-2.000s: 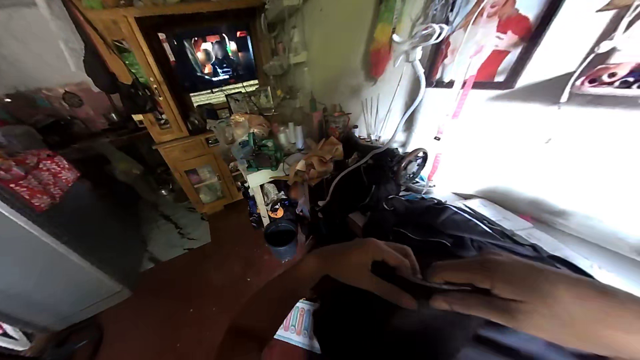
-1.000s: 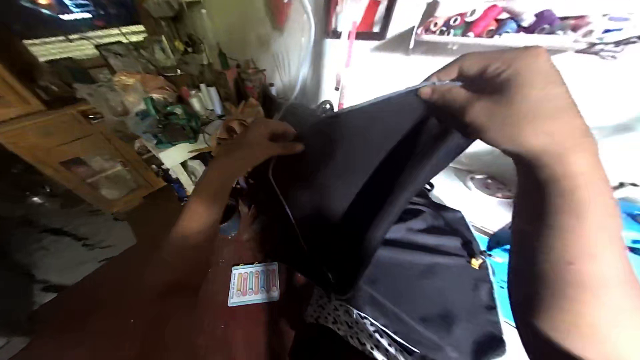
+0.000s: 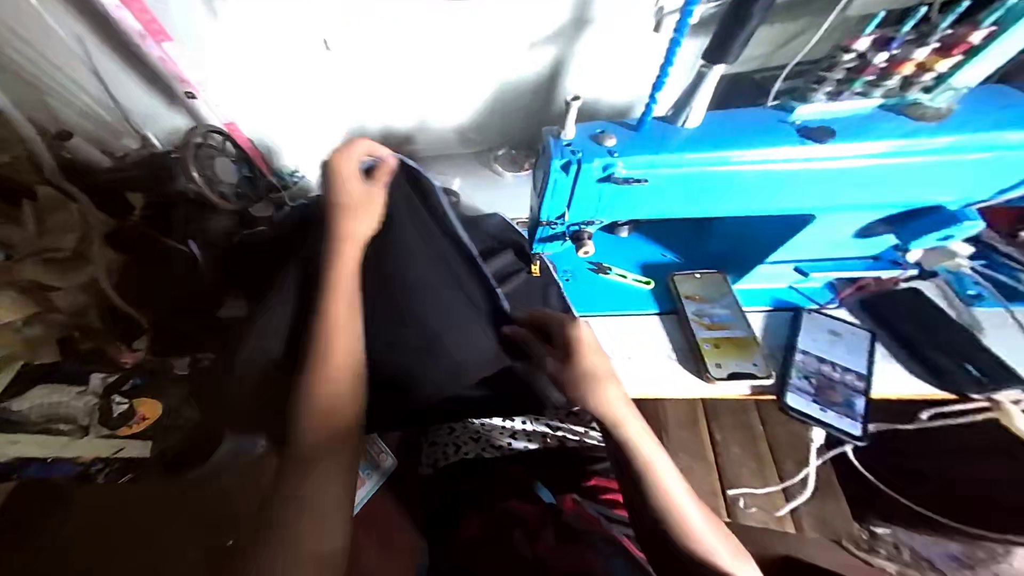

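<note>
My left hand (image 3: 358,192) pinches the upper corner of a black fabric piece (image 3: 424,296) that has a thin pale edge. Lower on the same edge, my right hand (image 3: 556,348) holds the cloth; its fingertips are partly blurred. More black fabric with a small yellow tag (image 3: 536,266) lies behind, up against a blue sewing machine (image 3: 760,180). Thread snips with a green and white handle (image 3: 622,276) rest on the machine's bed, right of the fabric.
Two lit phones (image 3: 720,324) (image 3: 829,372) lie near the white table's front edge (image 3: 640,384), beside a black case (image 3: 936,340). White cables (image 3: 808,472) hang below. A handwheel (image 3: 216,166) stands at the left, and thread spools (image 3: 912,56) sit at the upper right.
The view has swung far right, to the blue machine. My left hand has risen to the cloth's top corner, while my right hand, high on its edge one second ago, is now lower.
</note>
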